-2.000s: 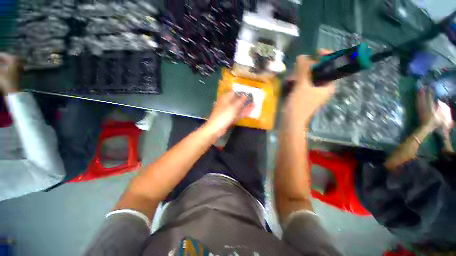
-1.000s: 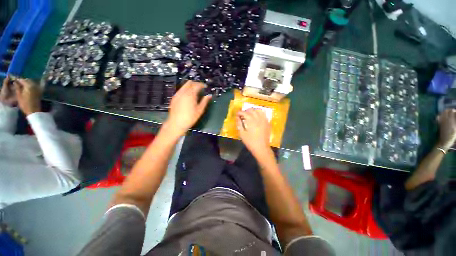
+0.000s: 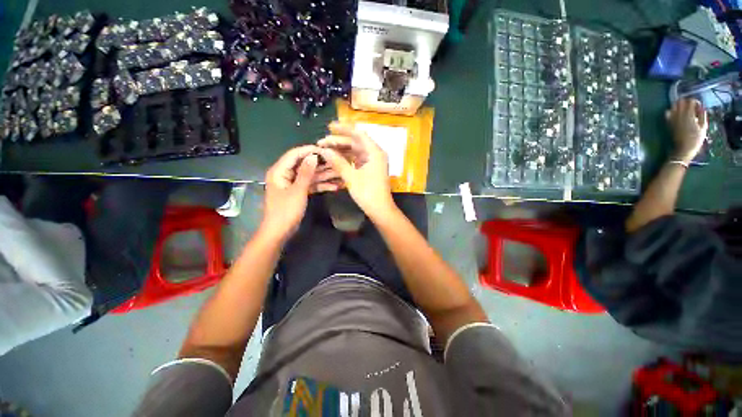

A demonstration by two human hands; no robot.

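Note:
My left hand and my right hand meet at the bench edge, left of the yellow-orange pad. A small dark part shows between their fingertips, both hands pinching it; its details are too small to tell. The pad with its white label lies in front of the white screw feeder. The heap of black parts lies left of the feeder.
Silvery assemblies lie in rows at the far left, by a black tray. A clear blister tray lies right. Red stools stand below the bench. A person's hand works at the right; a sleeve shows left.
The electric screwdriver left my right hand between the first two frames. My hands, apart a second ago, have come together at a small dark part. The view has shifted.

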